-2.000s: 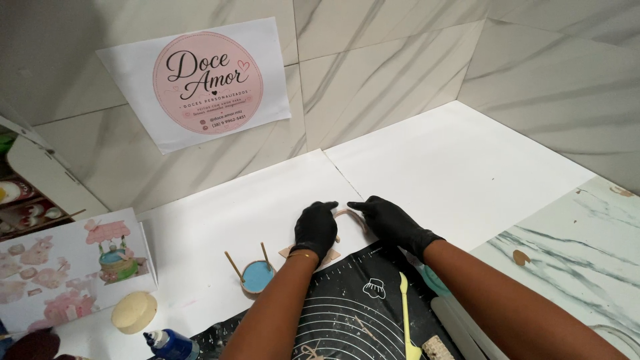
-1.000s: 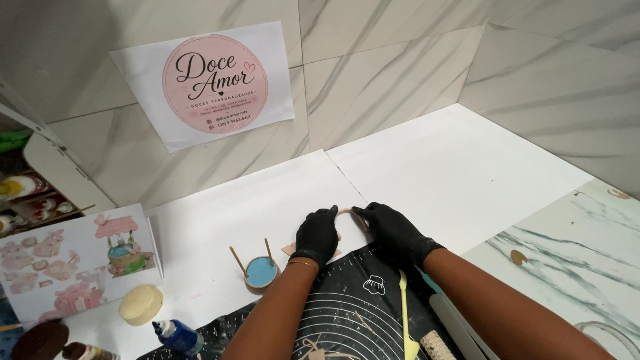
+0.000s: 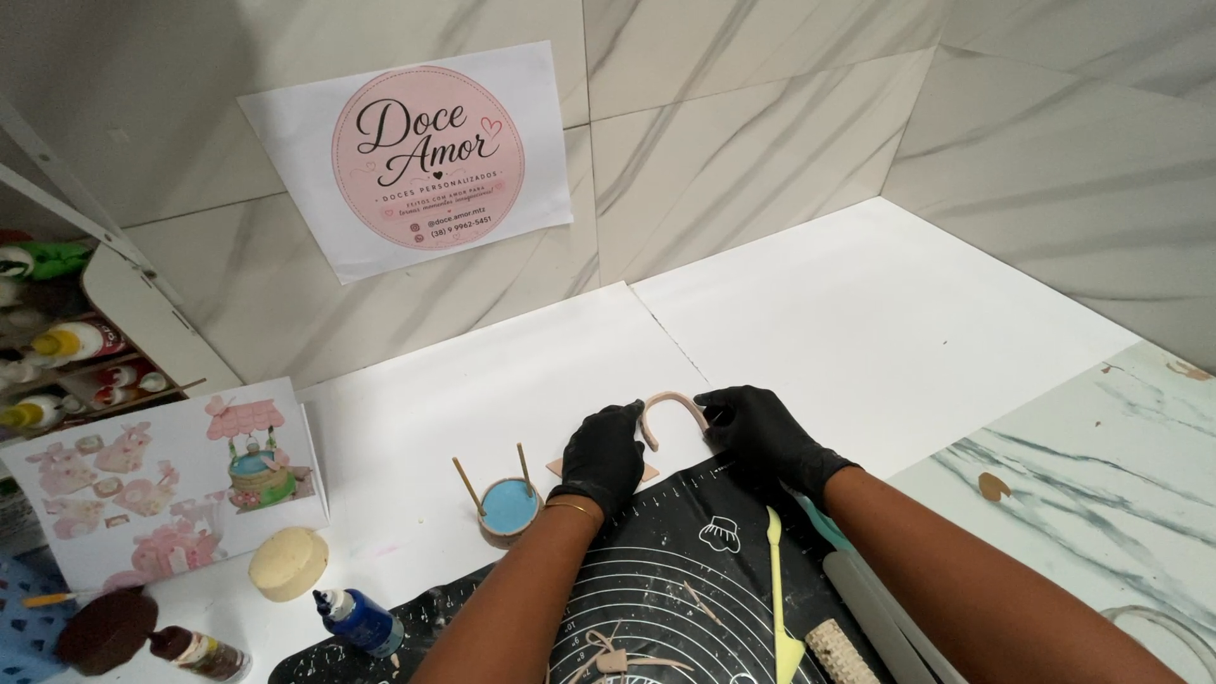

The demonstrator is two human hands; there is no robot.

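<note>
Both hands wear black gloves. My left hand and my right hand hold a thin beige strip, apparently modelling paste, bent into an upside-down U just above the white surface; each end is at or near the fingertips of one hand. Partly under my left hand lies a flat beige piece. Left of that hand stands a small round model well with a blue top and two upright brown sticks. A black marked mat lies below the hands.
A yellow modelling tool, a textured roller and a grey roller lie on the mat's right. At left are a blue bottle, a cream disc, a dark bottle and a propped picture sheet.
The strip, earlier held low between both hands, now shows as a clearer, taller arch. The hands stay close to the same spot.
</note>
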